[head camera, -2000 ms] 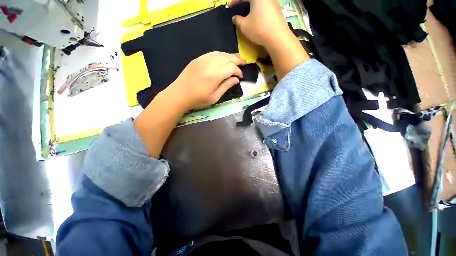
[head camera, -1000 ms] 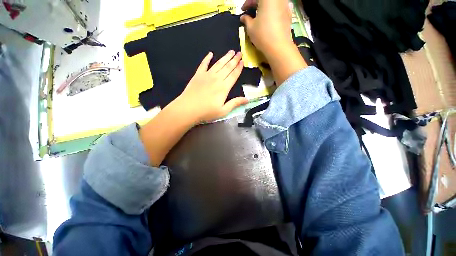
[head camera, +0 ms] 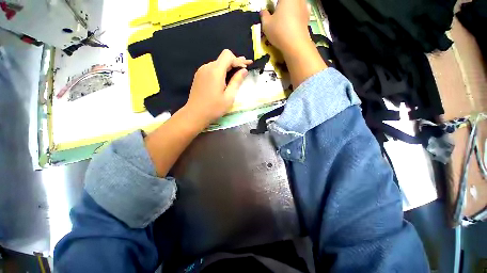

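A black fabric panel (head camera: 197, 45) with projecting tabs lies on the yellow-edged template (head camera: 141, 80). My left hand (head camera: 216, 82) pinches the panel's lower right corner and holds it lifted and folded back, so white template shows beneath. My right hand (head camera: 285, 26) is at the panel's upper right tab; its fingertips are partly hidden at the picture's top edge, and whether they grip the tab is unclear. A narrow black strip (head camera: 261, 121) sticks out over the template's near edge beside my right cuff.
The white machine head (head camera: 48, 21) is at the upper left. A reddish and grey arc mark (head camera: 88, 82) is on the template's left. A black fabric pile (head camera: 390, 48) with hanging straps lies at the right, beside a brown board (head camera: 459, 74). The shiny metal table (head camera: 235, 186) is nearest me.
My left hand was flat on the panel; its fingers have closed on the lower right corner and raised it. My right hand stays near the upper right tab.
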